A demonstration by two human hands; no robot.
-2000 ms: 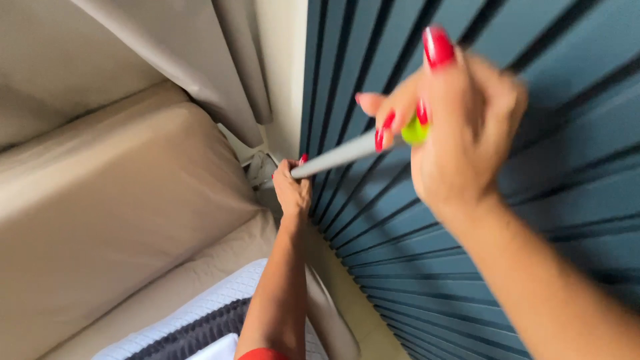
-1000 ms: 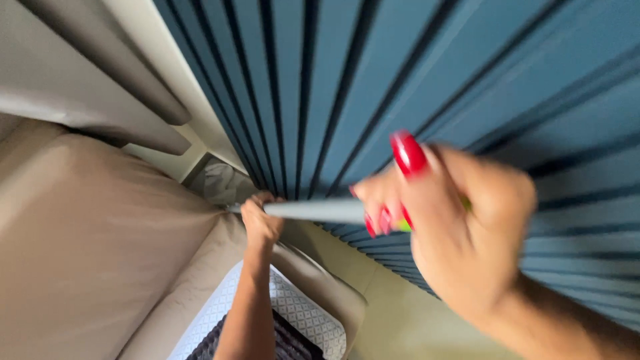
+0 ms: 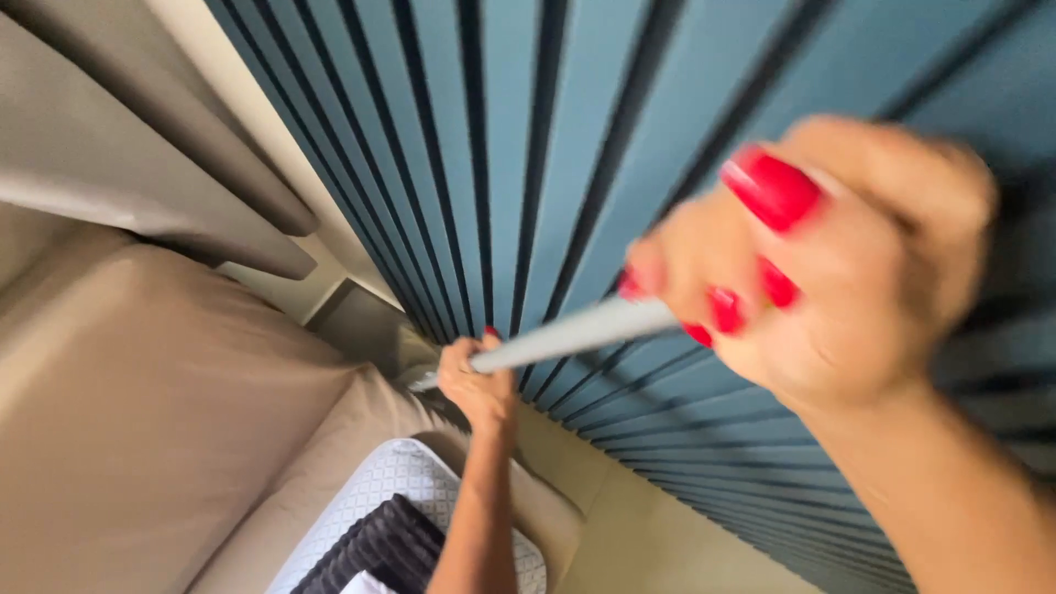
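Observation:
A long pale grey pole [image 3: 577, 337] runs from the right of centre down to the gap behind the sofa's end. My right hand [image 3: 833, 264], with red nails, is closed around its near end, in front of the blue slatted wall panel. Lower on the pole, my left hand [image 3: 478, 384] grips it close to the foot of the panel and the sofa's corner. The pole's far end lies past my left hand, low beside the sofa, and what it carries is mostly hidden and blurred.
The blue slatted panel [image 3: 503, 165] rises along the right. A beige covered sofa [image 3: 148, 396] fills the left, with a white patterned pillow [image 3: 396, 470] and a dark ribbed cloth [image 3: 379, 544] on it. Grey curtains [image 3: 148, 140] hang at upper left. Tiled floor [image 3: 652, 528] shows below.
Both hands keep hold of the pole while its angle shifts. The green part of the pole by my right hand, visible earlier, is now hidden. The view has swung and moved closer.

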